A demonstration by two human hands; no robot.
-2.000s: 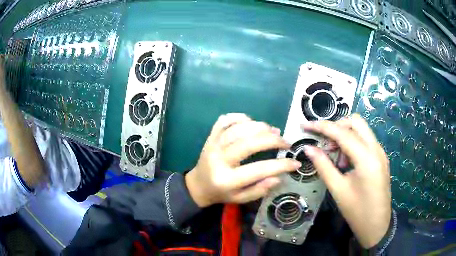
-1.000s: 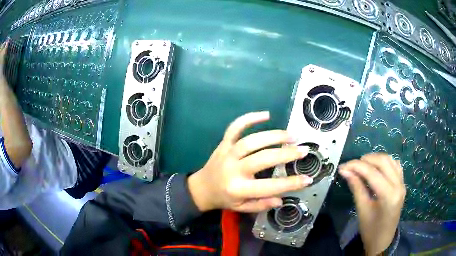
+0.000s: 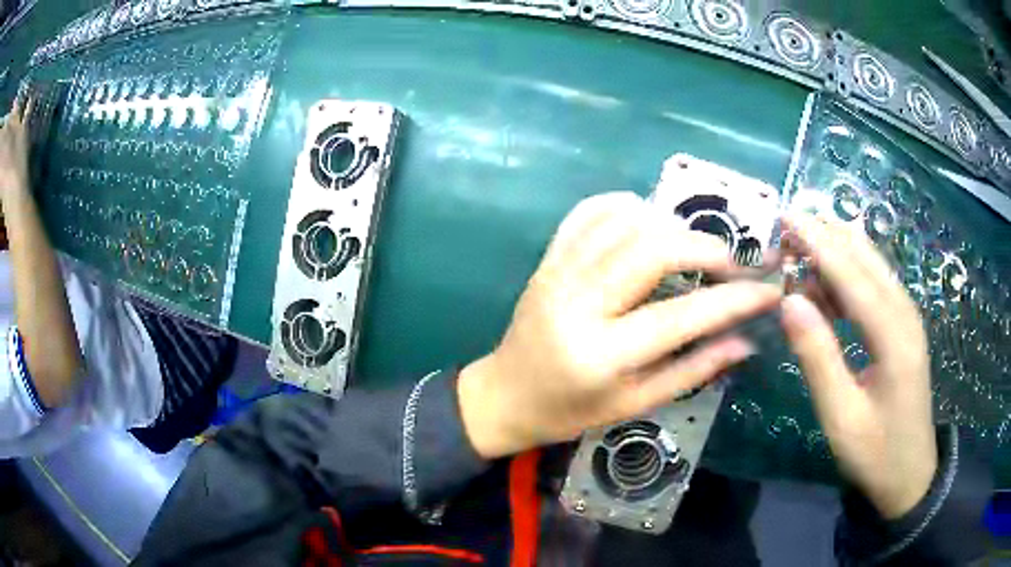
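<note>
A silver three-bore housing (image 3: 693, 437) lies tilted in front of me, its top and bottom bores partly or fully in view. My left hand (image 3: 621, 327) is over its middle, covering the middle bore, with fingers stretched to the right. My right hand (image 3: 859, 354) is at the housing's right edge, over the blister tray, thumb and forefinger close together. A tiny coppery thing may be between the fingertips of both hands, but it is blurred and too small to tell.
A second three-bore housing (image 3: 333, 249) lies to the left on the green surface (image 3: 477, 166). A clear blister tray (image 3: 859, 188) is at right, another (image 3: 150, 166) at far left. Linked plates (image 3: 793, 39) run along the far side. Another person's arm (image 3: 44, 299) is at left.
My right hand has moved from over the middle bore out to the tray, then up and in beside the housing. My left hand has moved right and covers more of the housing.
</note>
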